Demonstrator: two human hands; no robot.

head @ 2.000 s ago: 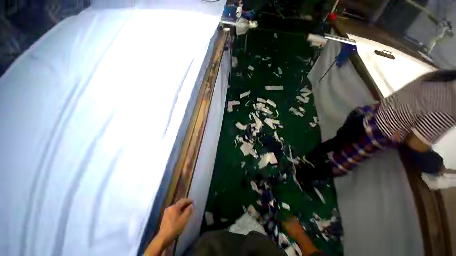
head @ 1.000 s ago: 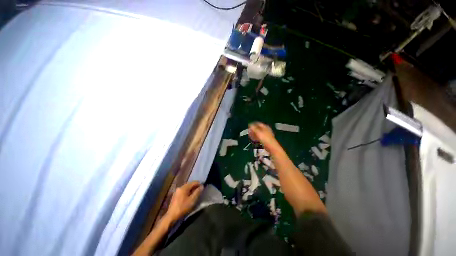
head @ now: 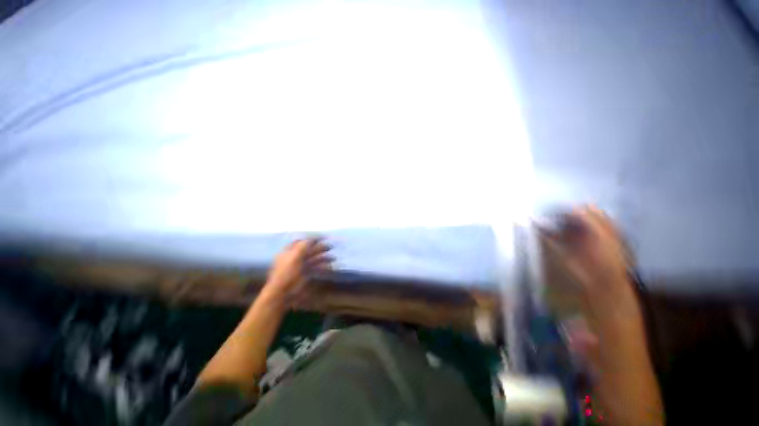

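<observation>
A wide pale cloth covers the table and glares white in the middle. My left hand is at the near cloth edge, fingers bent; blur hides whether it grips anything. My right hand is blurred, at a dark thing near the cutter track rail; what it holds cannot be made out. The silver rail crosses the table edge and sticks out toward me. A white cylinder is at its near end.
The brown wooden table edge runs across in front of me. Dark floor with blurred pale scraps shows below left. More pale cloth lies right of the rail. A dark cord shows at the top right corner.
The view has turned right to face the table. My right hand has moved from over the floor to the rail. The rail end is now close to me.
</observation>
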